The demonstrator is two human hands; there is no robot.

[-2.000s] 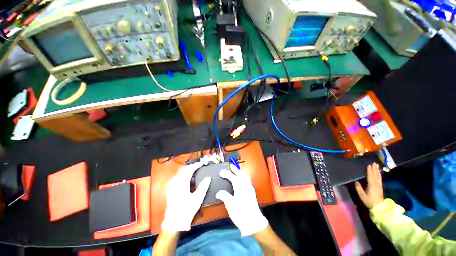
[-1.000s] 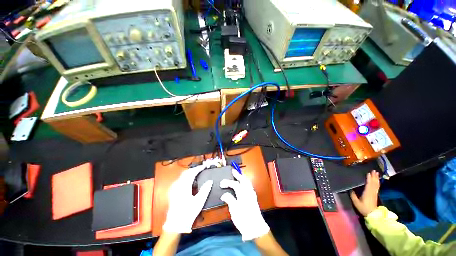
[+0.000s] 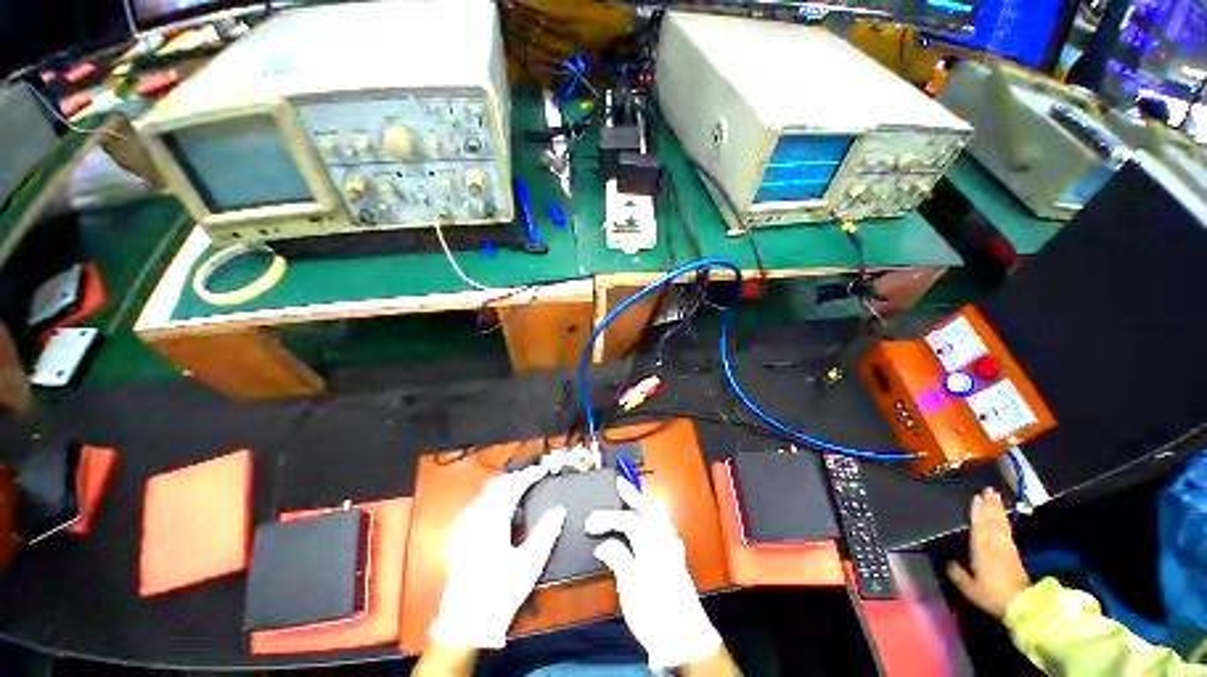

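A black set-top box point(image 3: 579, 526) lies flat on the orange work board point(image 3: 691, 492), its far edge against the silvery plugs of the connector jig point(image 3: 572, 458). My gloved left hand point(image 3: 496, 562) rests on the box's left side, thumb on its top. My gloved right hand point(image 3: 651, 571) rests on its right side with bent fingers. Parts of the box's sides are hidden under my hands. A blue marker pen point(image 3: 627, 472) shows beside my right fingertips. A blue Ethernet cable point(image 3: 586, 357) loops up from the jig to the right.
Boxes on red-orange pads lie left point(image 3: 309, 569) and right point(image 3: 784, 495) of the board. A remote control point(image 3: 859, 526) lies further right, near an orange test box point(image 3: 956, 388). Another person's hand point(image 3: 990, 556) is at the right edge. Oscilloscopes point(image 3: 397, 146) stand on the green-topped shelf point(image 3: 569, 271).
The view has tilted up, so the bench sits lower and monitors show at the top. My hands stay on the box at the jig. The other person's hand has shifted slightly.
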